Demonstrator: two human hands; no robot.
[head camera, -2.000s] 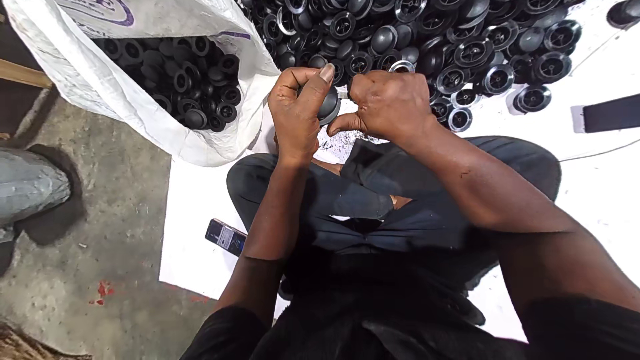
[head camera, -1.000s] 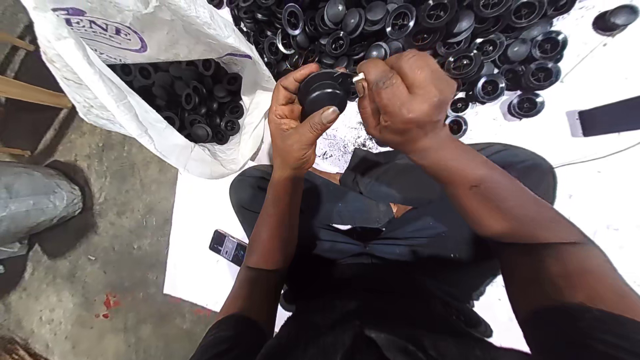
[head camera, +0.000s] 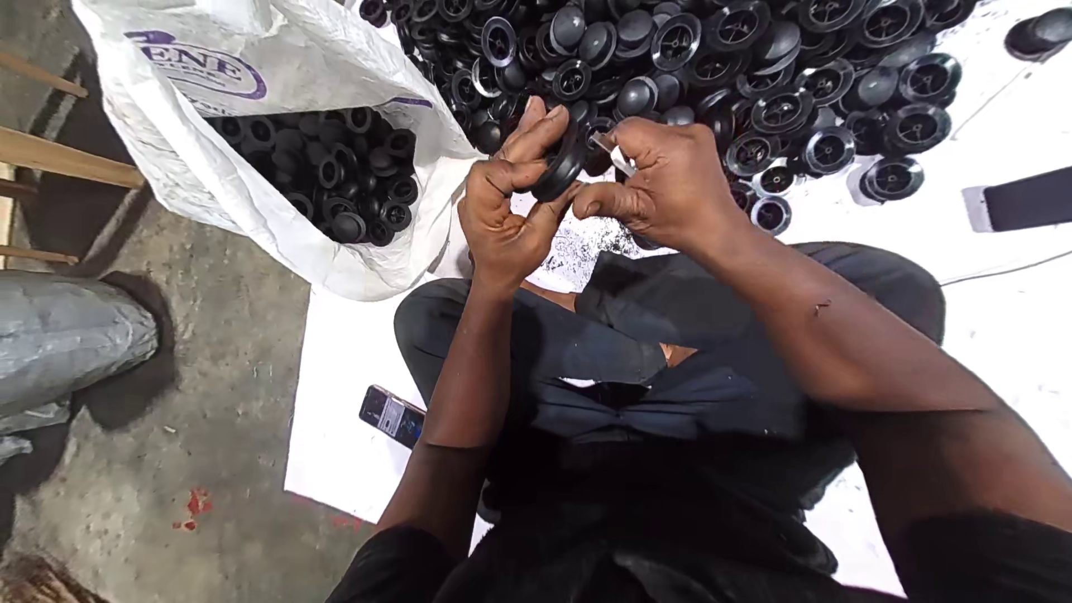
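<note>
My left hand grips a round black plastic part by its rim, turned edge-on above my crossed legs. My right hand is just right of it and holds a small blade with a pale section, its tip close to the part; whether it touches cannot be told. Beyond both hands lies a heap of similar black round parts, some showing spoked undersides and others domed tops. An open white woven sack at the left holds more black parts.
A phone lies on the white sheet beside my left forearm. A dark flat object and a lone black part are at the right. A grey wrapped bundle rests on the concrete floor, near wooden slats.
The black part in my left hand has turned from showing its broad face to nearly edge-on. My right hand has opened its thumb away from its fingers, with the blade still held.
</note>
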